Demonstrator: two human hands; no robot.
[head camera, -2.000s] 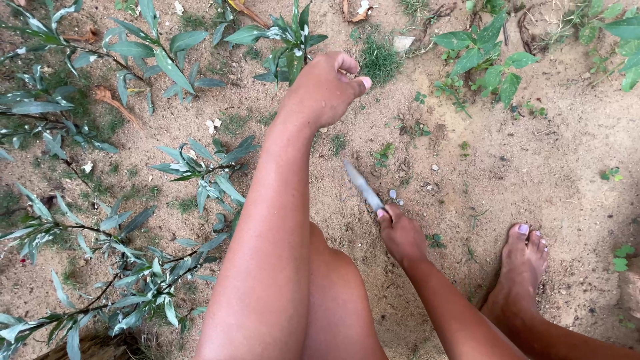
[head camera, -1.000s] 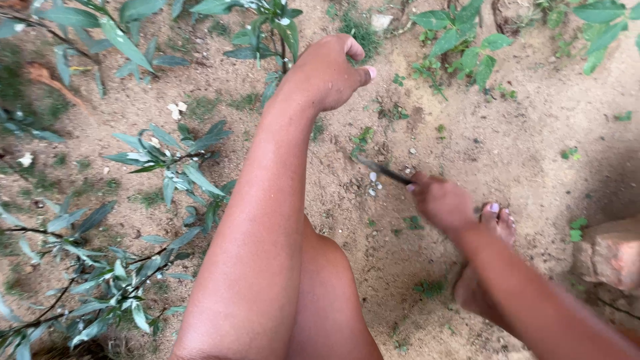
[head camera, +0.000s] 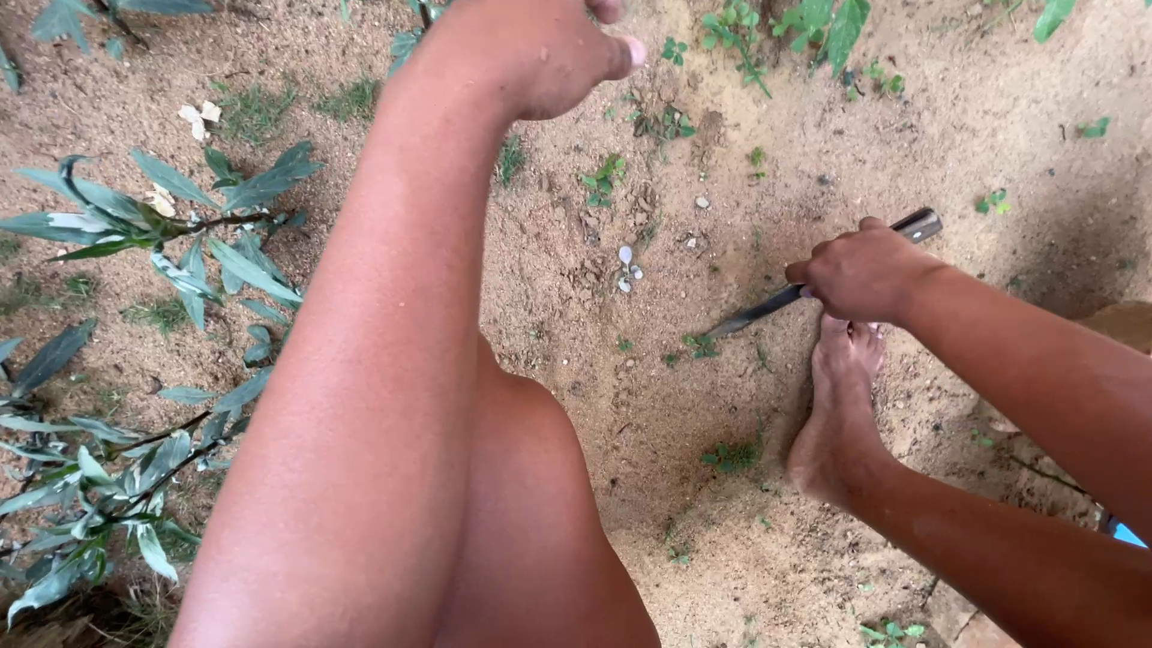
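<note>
My right hand (head camera: 859, 270) grips a knife (head camera: 763, 309) with a riveted handle, whose butt sticks out above the knuckles. Its dark blade slants down to the left, with the tip at a small green weed (head camera: 700, 345) in the sandy soil. My left hand (head camera: 549, 58) is at the top edge, above the ground, its thumb pointing right; the fingers are partly cut off and whatever they may hold is hidden. Between the hands grow a low weed (head camera: 603, 180) and a tiny pale-leaved seedling (head camera: 627, 268).
Leafy plants (head camera: 153, 225) with long grey-green leaves line the left side. My bare foot (head camera: 841, 405) stands just below the right hand, and my bent knee (head camera: 531, 432) is beside the left forearm. More weeds (head camera: 733, 456) dot the sand. A stone-like block (head camera: 1120, 324) lies at the right edge.
The right hand with the knife has moved right and nearer my foot, its blade now slanting down-left instead of up-left. The view has shifted, so the left hand sits closer to the top edge.
</note>
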